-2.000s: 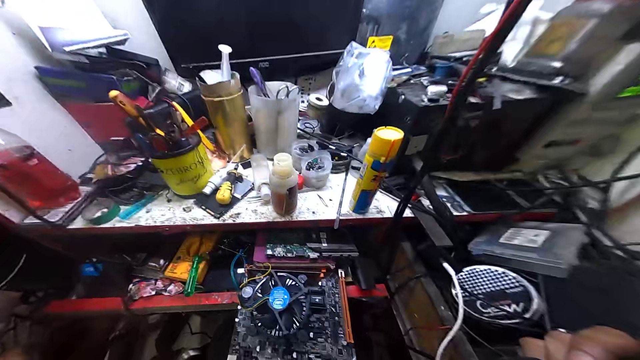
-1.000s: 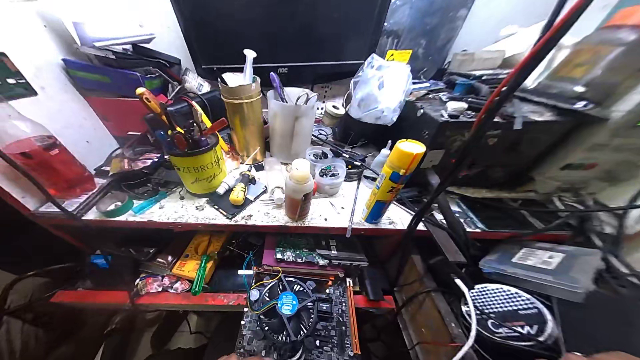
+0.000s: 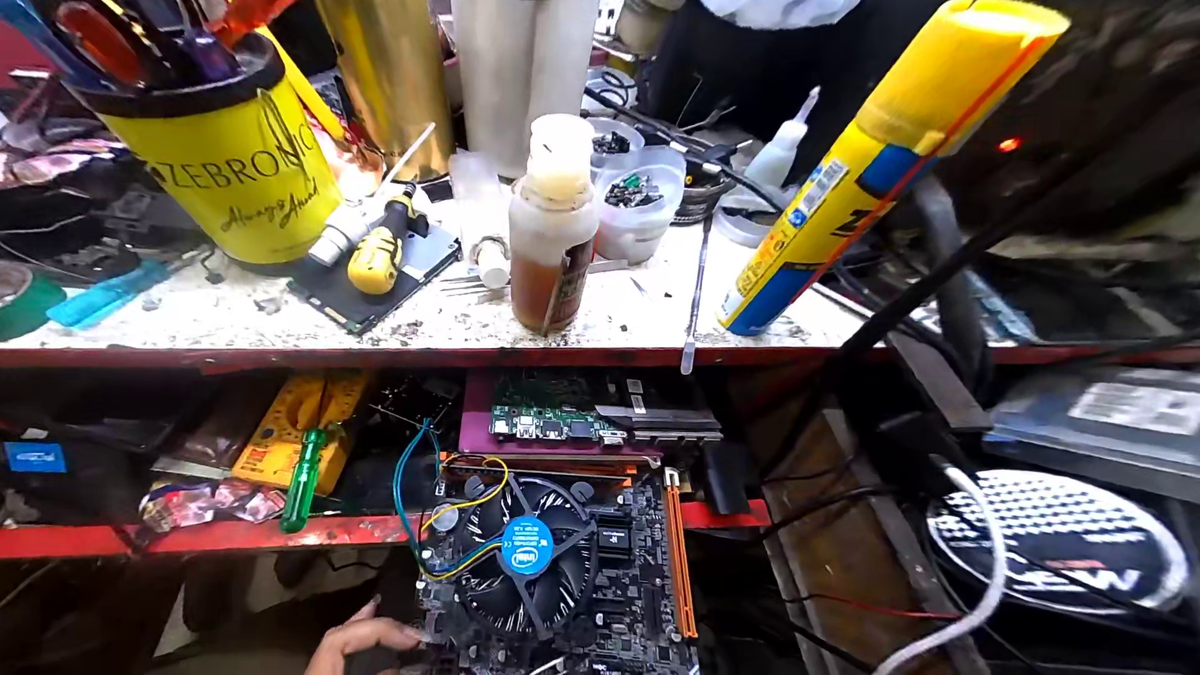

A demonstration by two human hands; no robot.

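Note:
A dark motherboard [image 3: 637, 581] lies low in the middle, just in front of the red shelf edge. On it sits a round CPU cooler fan [image 3: 527, 553] with a blue centre label, and yellow and blue wires loop at its upper left. An orange slot runs along the board's right side. At the bottom, my left hand [image 3: 361, 647] has a fingertip at the board's left edge; the rest of the hand is cut off by the frame, and a firm hold cannot be made out. My right hand is out of view.
The worktop [image 3: 637, 319] bears a brown-liquid bottle [image 3: 553, 244], yellow-blue spray can [image 3: 844, 178], yellow tool cup [image 3: 234, 178] and small yellow-handled screwdriver [image 3: 377, 258]. Below are a yellow multimeter [image 3: 300, 431], green screwdriver [image 3: 302, 483] and green circuit board [image 3: 553, 412]. Cables hang at right.
My left hand has come into clear view at the motherboard's left edge. The hand seen at the lower right two seconds ago is out of view. The view has moved closer.

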